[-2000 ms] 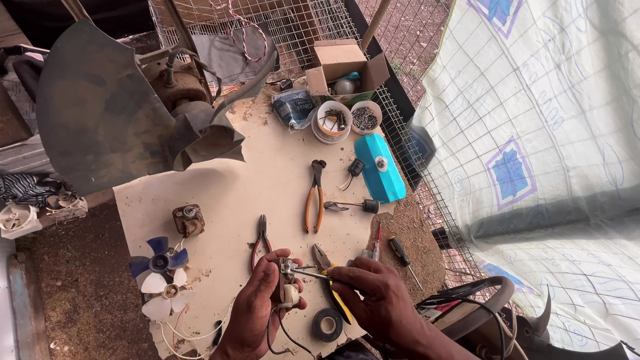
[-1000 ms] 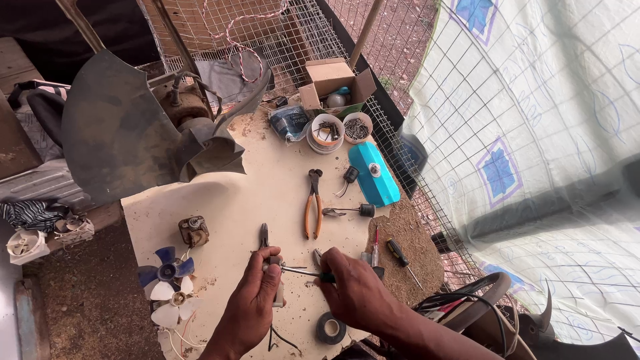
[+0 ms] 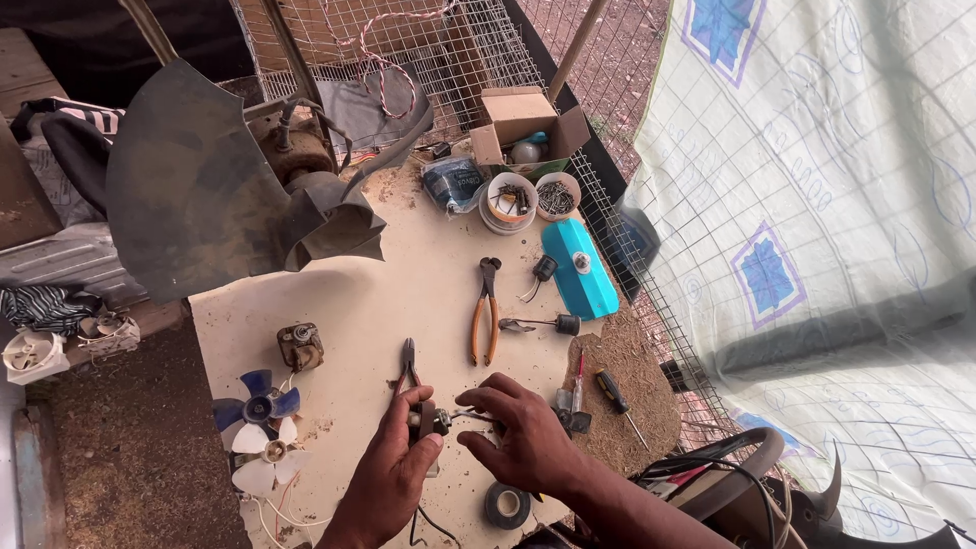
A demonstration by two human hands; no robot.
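My left hand grips a small electric motor near the front of the table, with a dark cord hanging below. Just right of it, my right hand hovers palm down with its fingers apart; a thin metal shaft shows between the two hands, and what lies under the palm is hidden. Diagonal cutting pliers lie above my left hand. Orange-handled end nippers rest farther back. A roll of black tape lies below my right hand.
Left are another small motor, a blue fan blade and a white one. Right are a screwdriver and a turquoise lamp base. Cups of screws and a cardboard box stand behind. A large fan blade overhangs the back left.
My right hand, earlier closed on a screwdriver-like tool at the motor, now has its fingers spread. My left hand still holds the motor.
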